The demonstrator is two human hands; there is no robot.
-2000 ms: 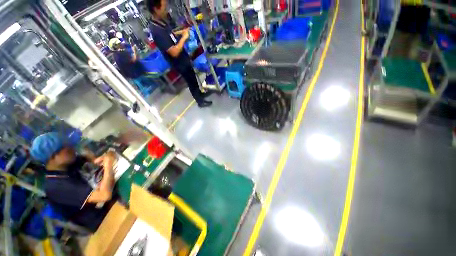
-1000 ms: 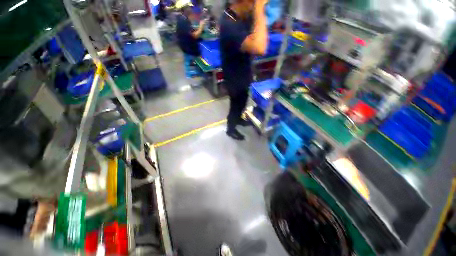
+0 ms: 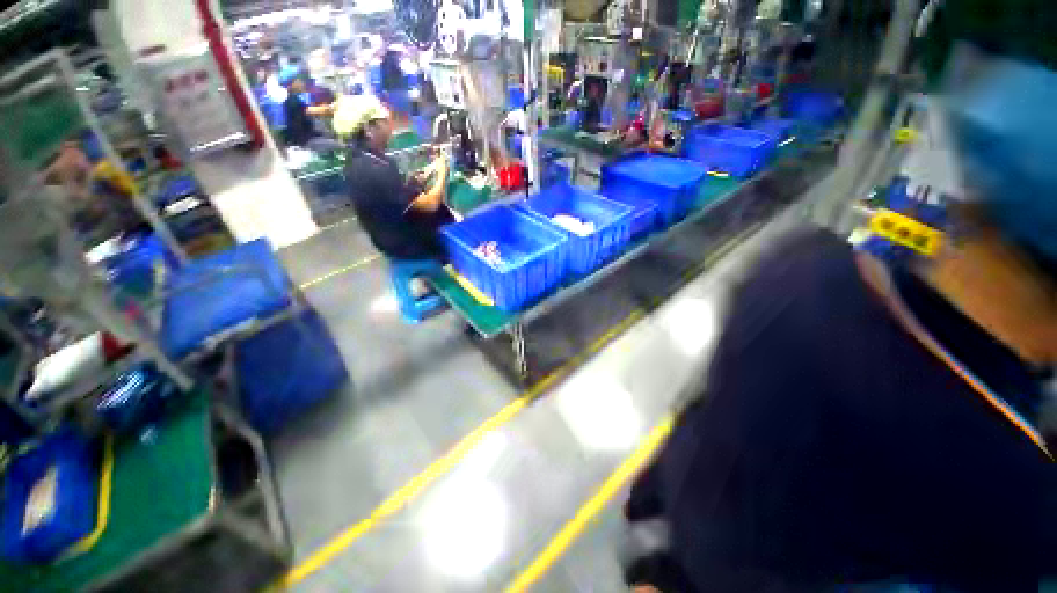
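Note:
Neither of my hands shows in the head view. Nearest in front of me, at the right, is another person (image 3: 835, 429) in a dark shirt and a blue cap, blurred and cut off by the edge. Beyond the aisle, several blue bins (image 3: 507, 269) stand in a row on a long green-topped bench (image 3: 487, 315). The closest bins hold small pale and reddish pieces, too small to name.
A person (image 3: 388, 191) in a pale cap sits on a blue stool (image 3: 414, 290) at the bench. At the left are large blue crates (image 3: 249, 307) and a green bench (image 3: 162, 498) with a blue bin. Yellow lines cross the grey floor.
The view has swung and moved along the aisle. The standing person, black coil and red bin seen before are out of view. A person in dark now fills the right side.

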